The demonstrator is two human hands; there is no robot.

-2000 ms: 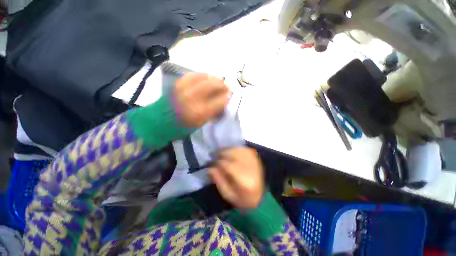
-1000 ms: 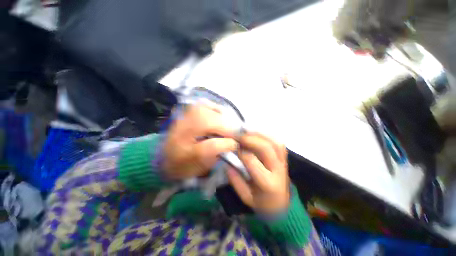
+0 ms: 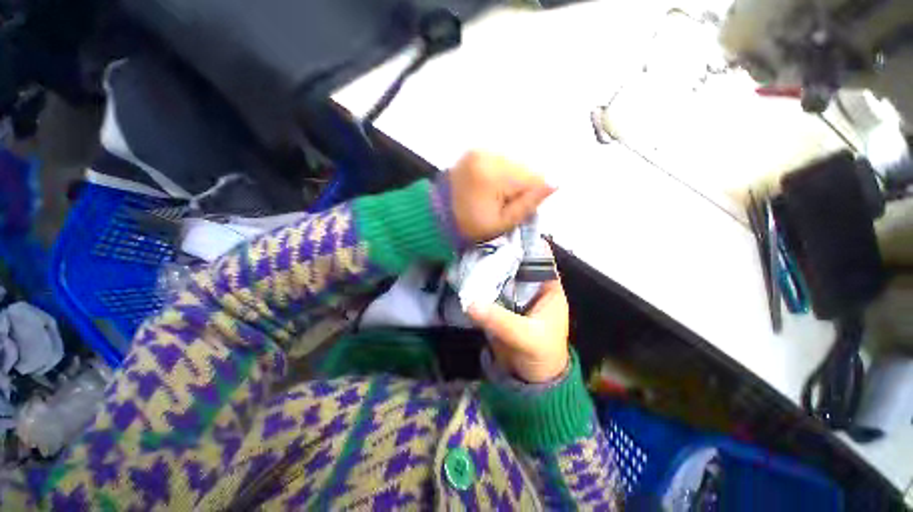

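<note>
A pale grey-white fabric piece (image 3: 491, 274) with dark strips is bunched between my hands, over my lap at the table's front edge. My left hand (image 3: 496, 198) has its fingers closed on the upper end of the piece. My right hand (image 3: 531, 330) grips its lower right part, where a dark striped bit shows by the fingers. The fabric's folds hide how its layers lie. More pale cloth hangs below my hands.
Dark fabric panels (image 3: 270, 50) cover the table's left. The sewing machine (image 3: 801, 40) is upper right. Blue snips (image 3: 789, 265), a slim grey tool (image 3: 769, 262), a black block (image 3: 833, 235) and black shears (image 3: 839, 385) lie right. Blue baskets (image 3: 85, 270) stand below.
The light piece went from spread between my hands to bunched up and crumpled. My hands came together, then moved slightly apart, left above right. The view has shifted, showing more of the left basket.
</note>
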